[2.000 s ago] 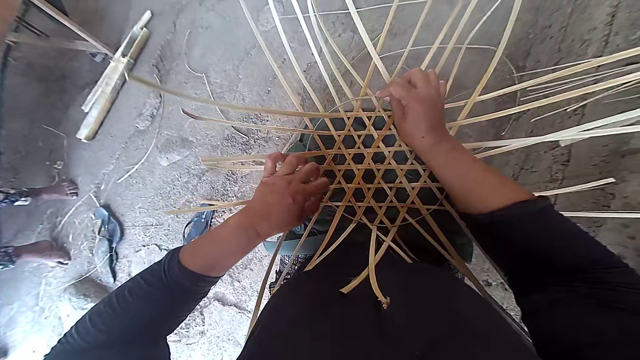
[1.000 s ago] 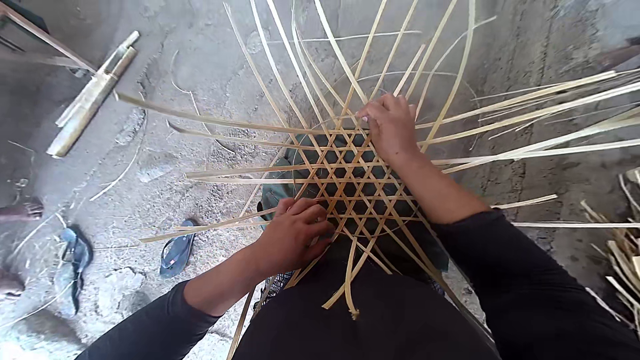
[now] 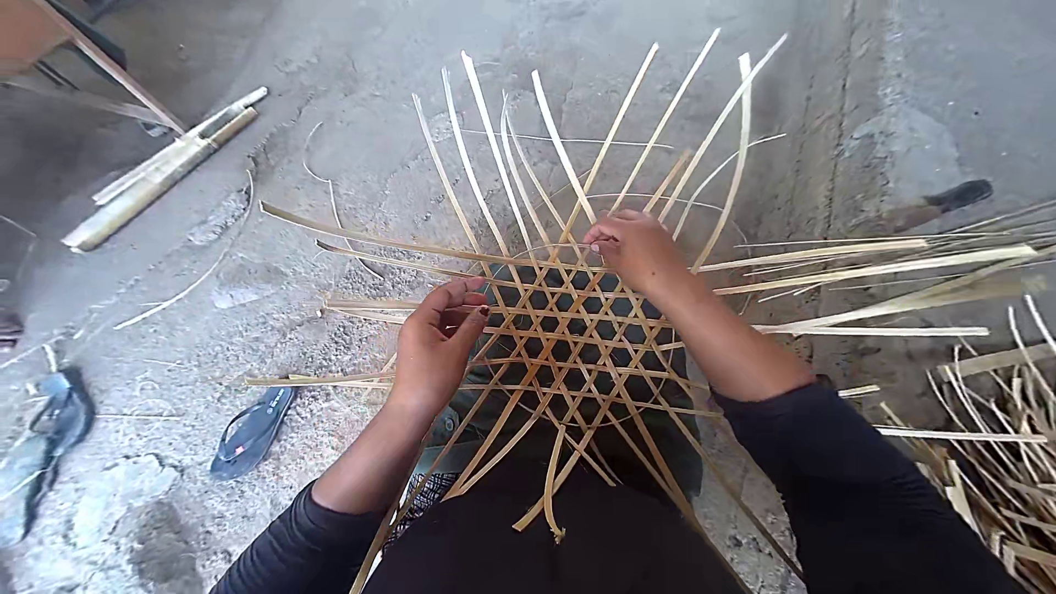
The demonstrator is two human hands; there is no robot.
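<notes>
An open hexagonal weave of split bamboo strips (image 3: 569, 338) lies across my lap, its loose strip ends fanning out on every side. My right hand (image 3: 639, 247) is at the far edge of the weave, thumb and fingers pinched on a strip near the crossing there. My left hand (image 3: 441, 342) is at the left edge, fingers spread and curled, thumb apart from the index finger; whether it touches a strip is not clear. A long horizontal strip (image 3: 355, 237) runs along the far edge, passing under my right hand.
Split bamboo pieces (image 3: 169, 169) lie on the rough floor at upper left. Blue flip-flops (image 3: 254, 433) rest on the left. A heap of loose strips (image 3: 1002, 462) is at lower right, and long strips (image 3: 874, 268) extend to the right.
My left hand has moved from the weave's lower left up to its left edge, and its fingers have opened. My right hand stays at the far edge. The view has shifted, showing more of the strip heap.
</notes>
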